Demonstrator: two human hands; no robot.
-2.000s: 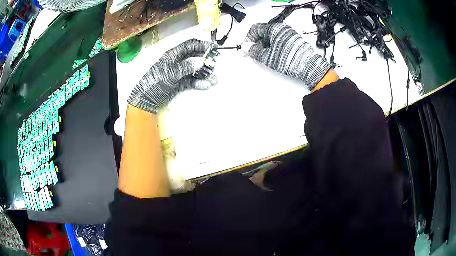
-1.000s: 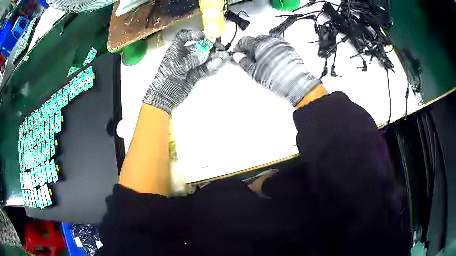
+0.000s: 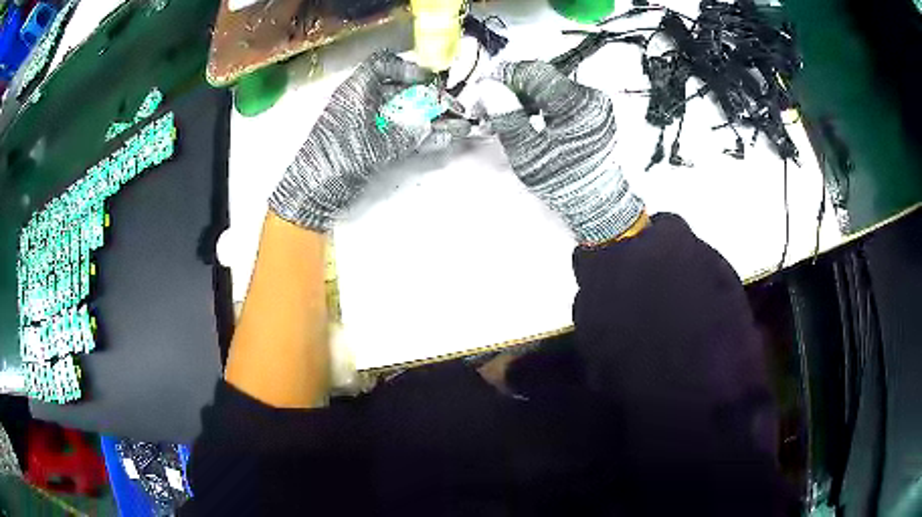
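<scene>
My left hand, in a grey-white knit glove, holds a small teal-green circuit board at the top centre. My right hand, in the same kind of glove, pinches a thin black cable end close to the board's right edge. Whether cable and board touch is too small to tell. A pale yellow tool points down just above both hands. A black cable with a thicker part lies to the right of the tool.
A tangled black cable pile lies at the upper right. Rows of teal boards lie on a black mat at left. A brown board and green discs are at the top. A blue bin is at lower left.
The board has turned so its face shows more in my left hand. My right hand has moved in close to it from the right, with the cable end. The view has shifted slightly.
</scene>
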